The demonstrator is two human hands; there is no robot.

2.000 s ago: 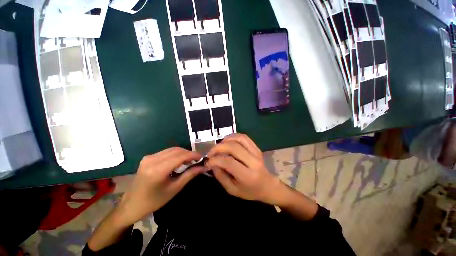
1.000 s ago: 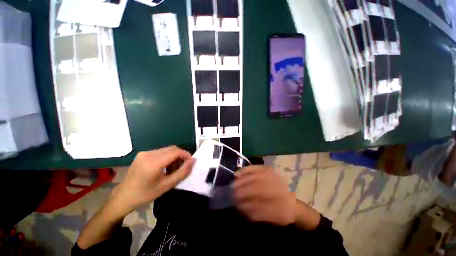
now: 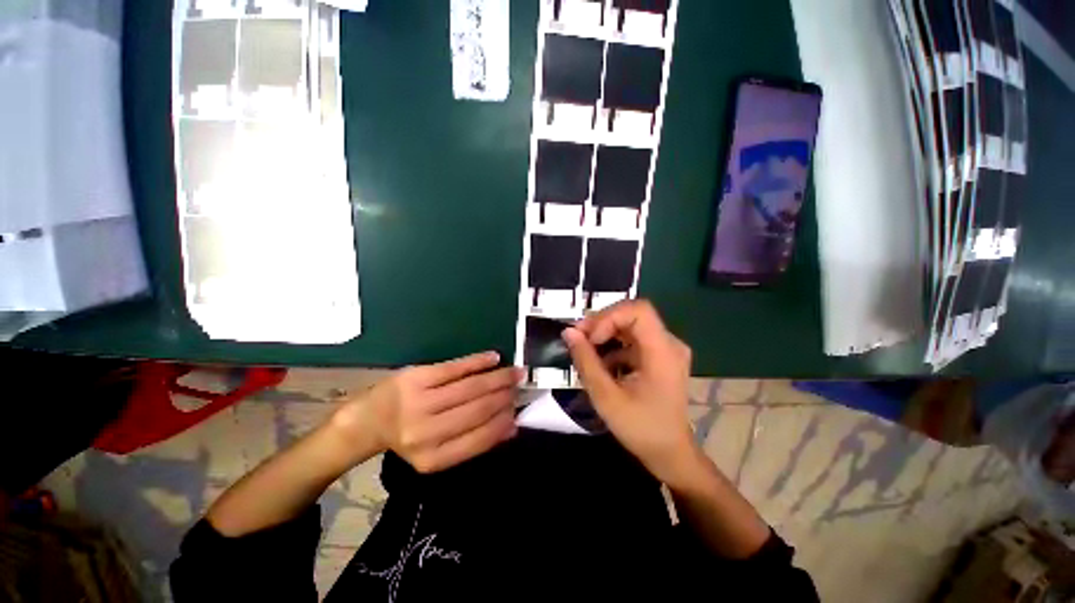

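A long white sheet with two columns of black squares (image 3: 589, 171) lies on the dark green tabletop and reaches its near edge. My left hand (image 3: 454, 412) lies beside the sheet's lower left edge, fingers together at its border. My right hand (image 3: 637, 383) is over the lower right part, thumb and forefinger pinched at a dark square near the bottom. Whether a piece is between these fingertips is hard to tell. A white flap (image 3: 551, 413) hangs below the sheet between my hands, partly hidden.
A pile of pale-square sheets (image 3: 271, 177) lies left, with a white block (image 3: 65, 177) beyond. A small label (image 3: 480, 47) lies above. A lit phone (image 3: 766, 183), a plain white sheet (image 3: 866, 177) and fanned black-square sheets (image 3: 984, 200) lie right. A red stool (image 3: 177, 401) stands below.
The view has shifted left, so the table things appear further right. The loose white and black piece held between my hands is now mostly out of sight, and both hands are at the sheet's lower end.
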